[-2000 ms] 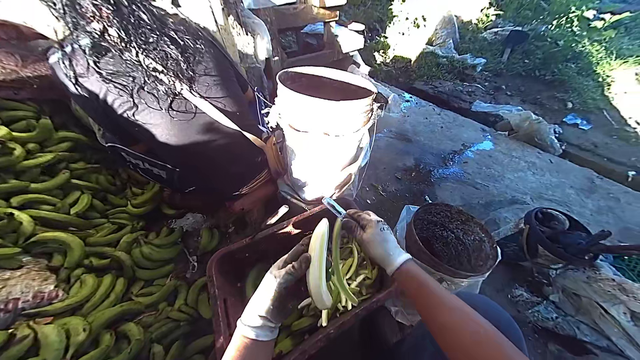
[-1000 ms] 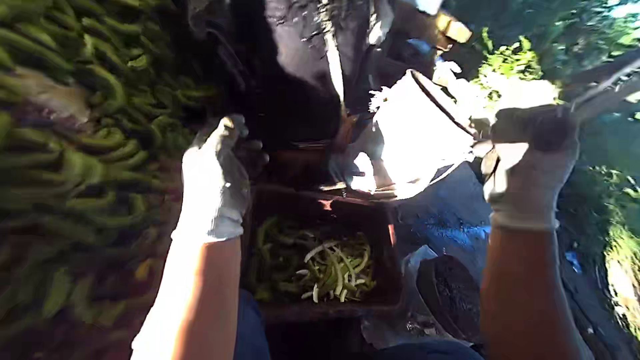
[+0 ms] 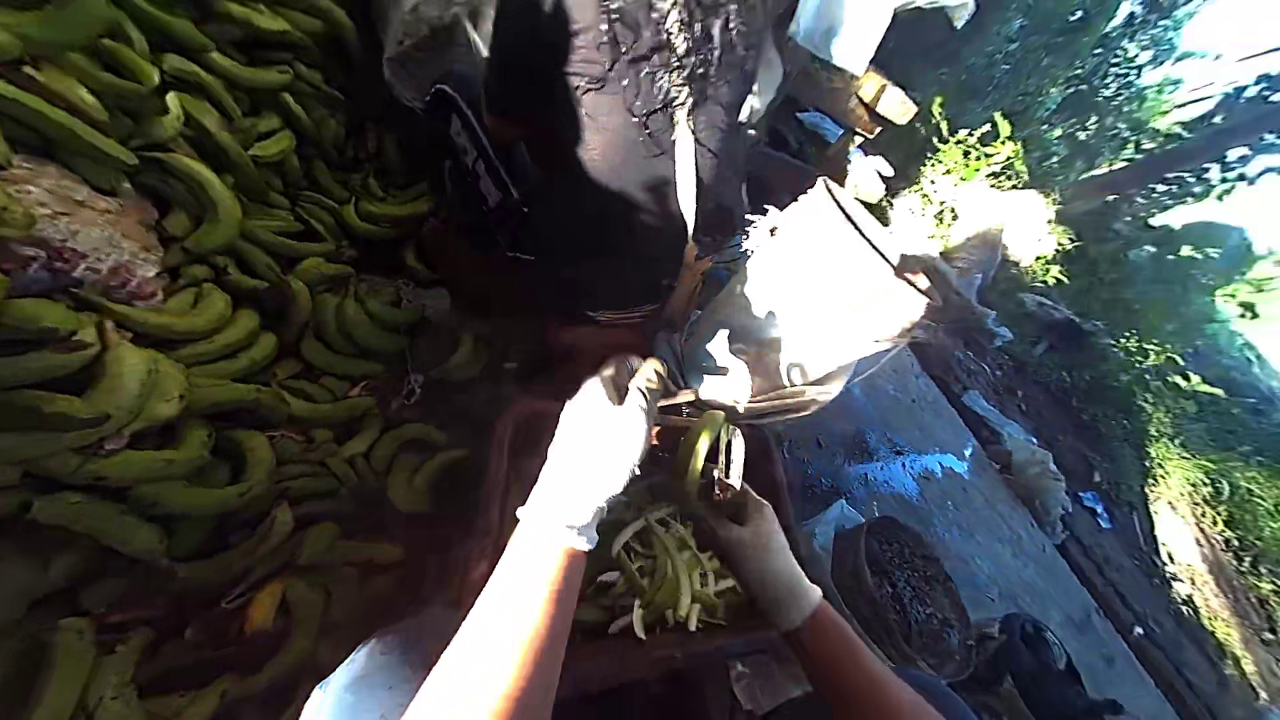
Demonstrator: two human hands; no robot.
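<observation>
My right hand (image 3: 755,550), in a pale work glove, grips a peeler (image 3: 732,462) over the crate. A curved green plantain (image 3: 702,450) is right beside the peeler, at the fingertips; how it is held is unclear. My left hand (image 3: 605,435), gloved and glaring in the sun, is just to the left with its fingers bent near the bucket's lower edge; whether it holds anything is not plain. Below both hands, pale and green peel strips (image 3: 675,575) lie in a dark reddish plastic crate (image 3: 770,480).
Green plantains (image 3: 200,340) are heaped along the left. A white bucket (image 3: 830,290) stands beyond the crate, near a person in dark clothing (image 3: 630,130). To the right are a dark-filled bucket (image 3: 905,590) and a wet concrete slab (image 3: 930,450).
The peeled pale plantain seen in my left hand two seconds ago is out of my hands. My right hand has come down from beside the white bucket to the crate. The view has turned.
</observation>
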